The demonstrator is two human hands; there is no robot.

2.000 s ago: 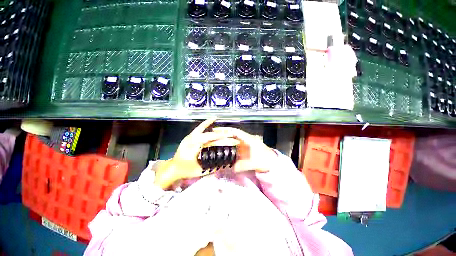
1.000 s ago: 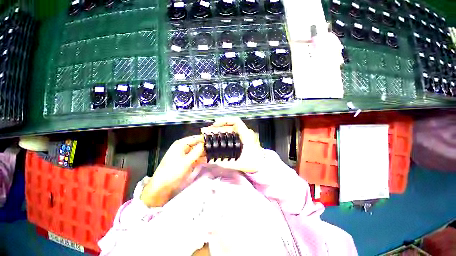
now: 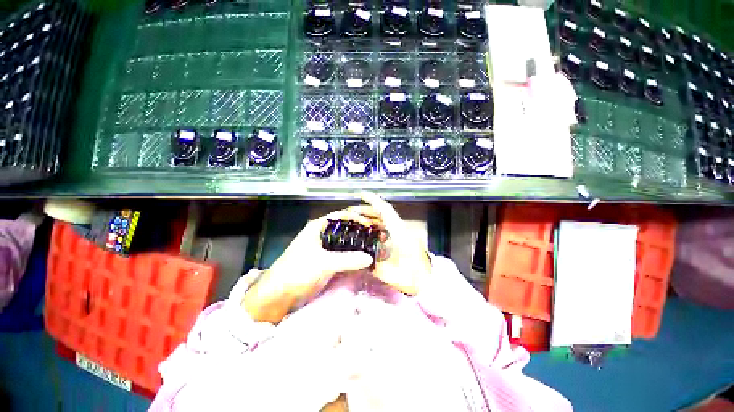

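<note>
A ribbed black row of lens assemblies [image 3: 351,236] is held side by side between my hands, above my lap just below the bench edge. My left hand [image 3: 304,269] grips the row from the left, with its thumb along the near side. My right hand [image 3: 402,253] holds the right end, its fingers reaching over the far side. The middle blister tray [image 3: 394,90] lies beyond on the bench, with black round parts bearing white labels. The left blister tray [image 3: 193,105] has three parts in its near row and several empty pockets.
A white paper strip [image 3: 531,137] lies between trays. Another blister tray [image 3: 628,121] is at right and stacked trays [image 3: 32,96] at far left. Red trays [image 3: 121,298] sit below the bench edge, with a clipboard sheet [image 3: 594,282] over the right one. Pink sleeves [image 3: 708,249] show alongside.
The row of lens assemblies tilts and turns between my hands. My left thumb now lies along its near side. The camera view shifted left and back again.
</note>
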